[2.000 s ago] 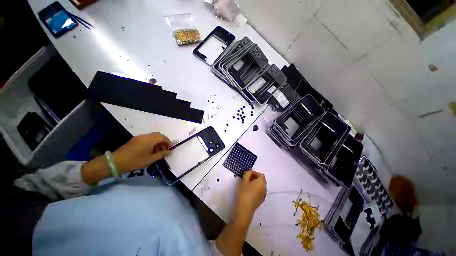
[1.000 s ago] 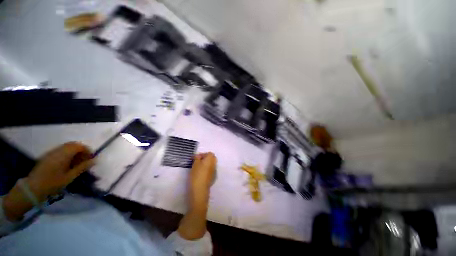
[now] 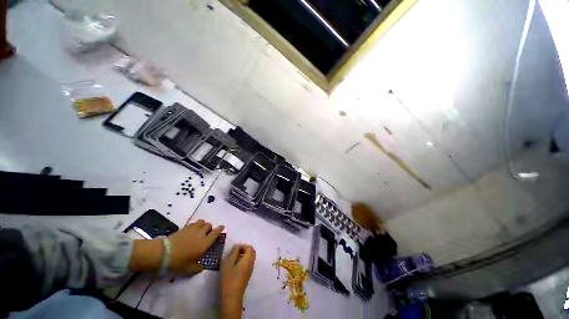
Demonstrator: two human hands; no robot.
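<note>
The black sheet of small pads (image 3: 213, 254) lies on the white bench. My left hand (image 3: 190, 247) is over its left side, fingers bent; whether it holds anything is hidden. My right hand (image 3: 238, 268) is at the sheet's right edge with its fingertips together; I cannot tell if a pad is between them. A dark phone back frame (image 3: 153, 222) lies left of my left hand, its camera end showing and the rest mostly covered by my arm. Small black dots (image 3: 188, 187) are scattered beyond the frame.
Stacked frames (image 3: 274, 187) run along the wall, with more stacked frames (image 3: 173, 134) farther left. A gold-coloured pile (image 3: 292, 280) lies right of my right hand. The stepped black sheet (image 3: 59, 194) is at the left. A bag of gold-coloured parts (image 3: 93, 106) lies at the far side.
The view has swung up towards the wall and window. My left hand has left the frame's edge and moved right, onto the pad sheet. My right hand remains beside the sheet.
</note>
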